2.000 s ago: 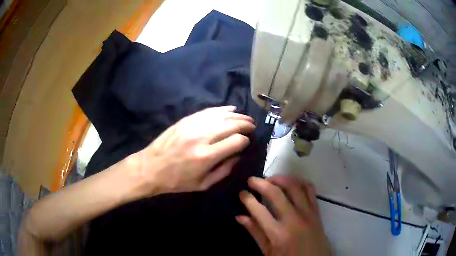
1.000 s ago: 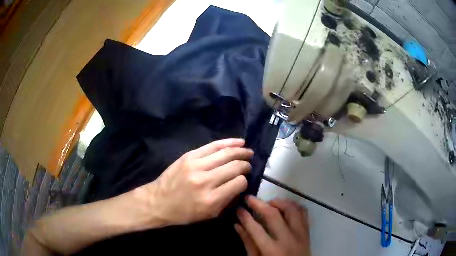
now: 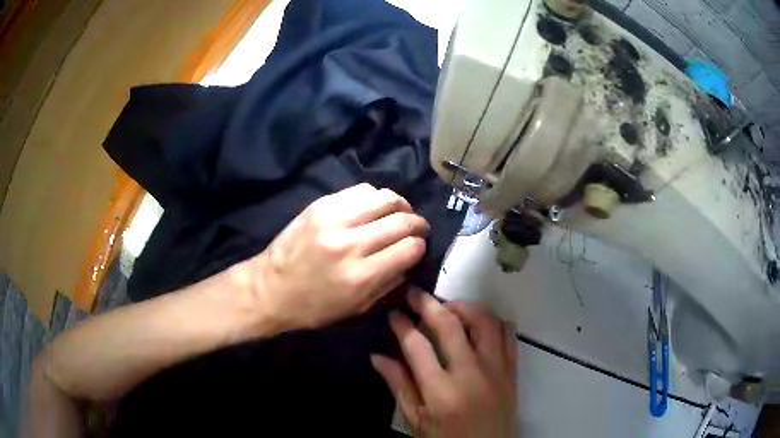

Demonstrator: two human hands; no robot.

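Note:
A dark navy to black garment piece (image 3: 257,162) lies wrinkled over the table, its right edge under the presser foot (image 3: 457,202) of the white sewing machine head (image 3: 505,111). My left hand (image 3: 346,257) lies on the cloth left of and below the foot, fingers bent and pressing on it; the fingertips are partly hidden in the folds. My right hand (image 3: 453,364) is at the cloth's right edge, nearer to me, with thumb and fingers gripping the edge. The needle is too small to make out.
Blue-handled thread snips (image 3: 658,368) lie right of the machine head. Loose dark thread (image 3: 575,269) lies on the white bed. A tension dial (image 3: 513,244) hangs beside the foot. A blue lamp head (image 3: 708,82) is behind the arm. Tan cardboard with orange tape (image 3: 111,244) is at left.
The cloth has shifted away from me past the foot and bunched more at its middle. My left hand first slid back toward me, then moved forward with the cloth. My right hand stays at the edge.

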